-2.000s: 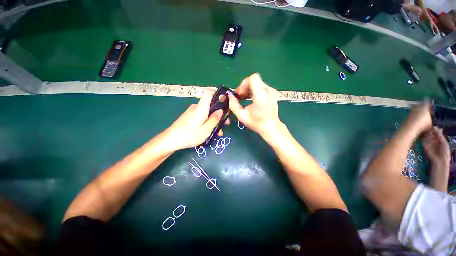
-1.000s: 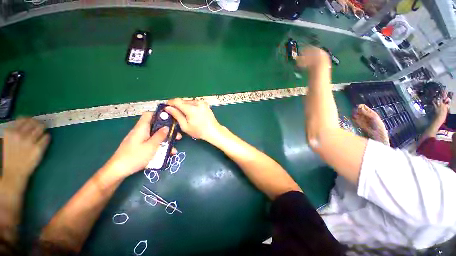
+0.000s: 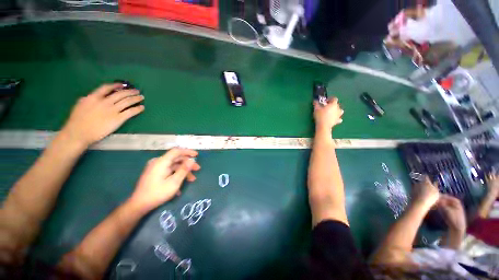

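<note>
My left hand [image 3: 167,178] is over the green bench, fingers loosely curled and apart, with no phone in it. My right hand [image 3: 328,113] is stretched out over the far green surface, its fingers closed around the near end of a black phone body [image 3: 320,90]. Another phone body [image 3: 233,88] lies between my hands on that surface, with a pale patch at its far end. Thin pale rings lie loose on the bench: one alone [image 3: 224,180], several overlapping [image 3: 195,210] and more nearer me. Blurred tweezers [image 3: 174,256] lie among the nearest rings.
A neighbour's hand [image 3: 106,114] at left covers part of a dark phone. More phones [image 3: 372,104] lie farther right. A pale edge strip [image 3: 251,143] crosses the view. At right are another worker's hands [image 3: 429,194], a ring heap [image 3: 395,196] and a black tray [image 3: 432,158]. A red bin [image 3: 172,12] stands beyond.
The phone that both my hands held has left them. My right hand has moved away to the right onto another phone; my left hand has stayed over the bench. The view has shifted.
</note>
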